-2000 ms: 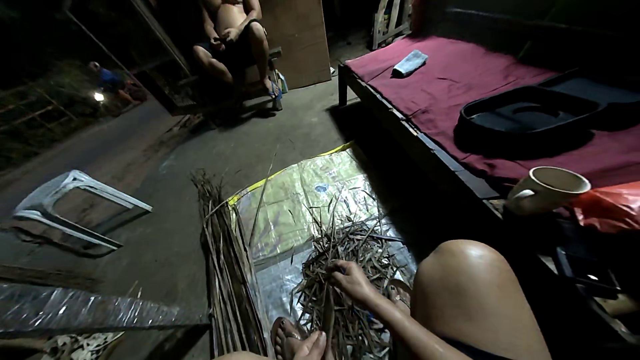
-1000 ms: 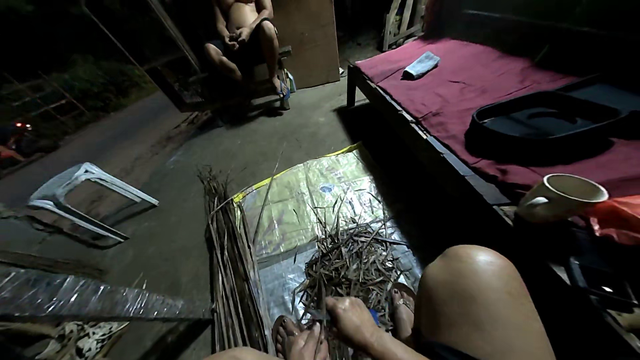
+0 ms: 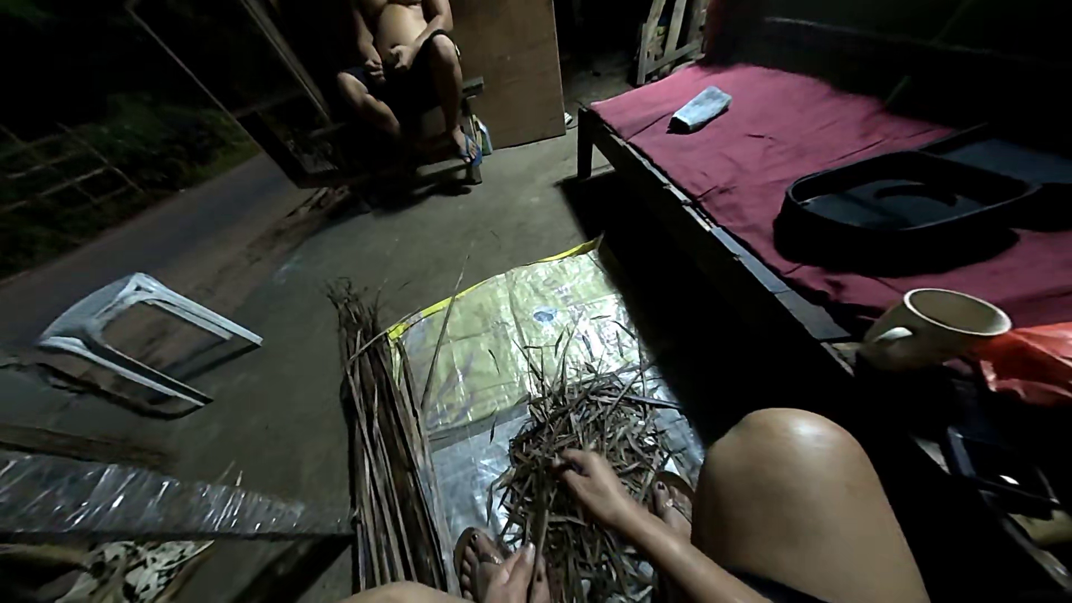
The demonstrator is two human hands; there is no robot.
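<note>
Near the bottom edge, my left hand (image 3: 512, 578) is closed on a dried leaf strip (image 3: 540, 523) that stands up from its fingers. My right hand (image 3: 593, 481) is just above the pile of short dried leaf pieces (image 3: 599, 419), its fingers bent near the strip's upper end; whether it grips anything cannot be told. The pile lies on a yellow and clear plastic sheet (image 3: 477, 343) between my sandalled feet. Left of the sheet lies a bundle of long dried leaves (image 3: 381, 452).
A white plastic stool (image 3: 151, 293) lies at left, above a plastic-wrapped surface (image 3: 151, 498). At right, a bench with red cloth (image 3: 779, 109) holds a folded cloth (image 3: 702, 109) and a black tray (image 3: 913, 197). A mug (image 3: 934, 327) stands nearer. Another person (image 3: 406, 59) sits ahead.
My right hand was close beside my left one second ago and has moved up and away from it, over the pile. My left hand stays low by my foot.
</note>
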